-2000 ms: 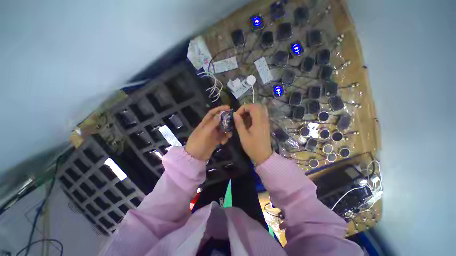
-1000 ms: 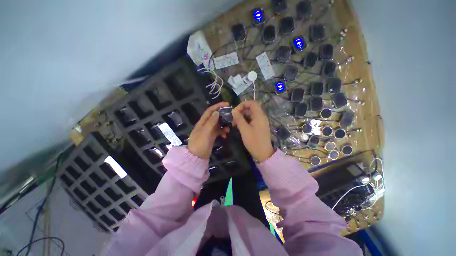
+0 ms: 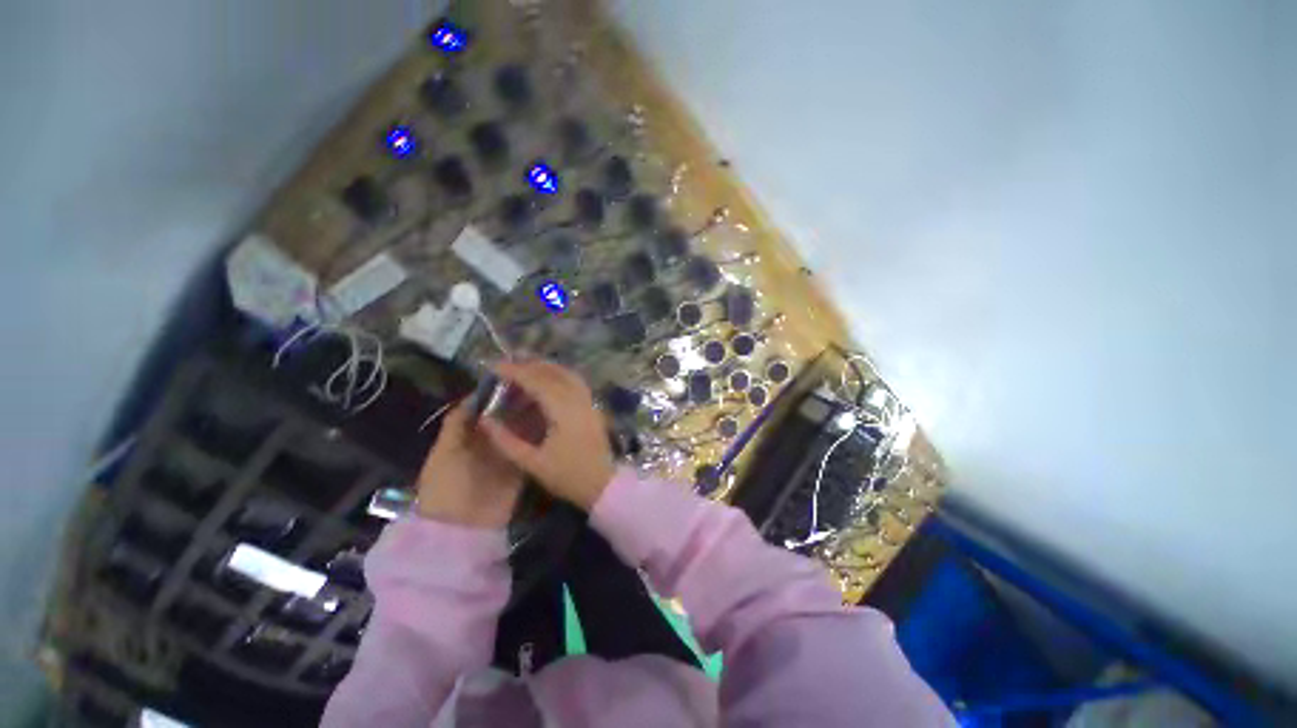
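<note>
My left hand (image 3: 470, 465) and my right hand (image 3: 555, 431) are together near the middle of the picture, in front of the board's near edge. Between their fingers they hold a small dark smartwatch unit (image 3: 497, 397), mostly hidden by the fingers and blurred. The wooden charging board (image 3: 669, 88) lies beyond my hands. It bears many dark watches, several with glowing blue screens such as one watch (image 3: 542, 178), and round charging pads on thin cables.
A large black foam tray (image 3: 214, 477) with square pockets and a white paper label (image 3: 276, 572) is at the left. White slips (image 3: 489, 259) and a coiled white cable (image 3: 356, 373) lie at the board's near edge. A dark tray (image 3: 808, 452) with white cables is at the right; a blue frame (image 3: 1045, 605) is beyond it.
The view has turned and shifted, so the board and my hands appear further left and the blue frame shows at lower right. My hands still hold the watch, now more covered by fingers.
</note>
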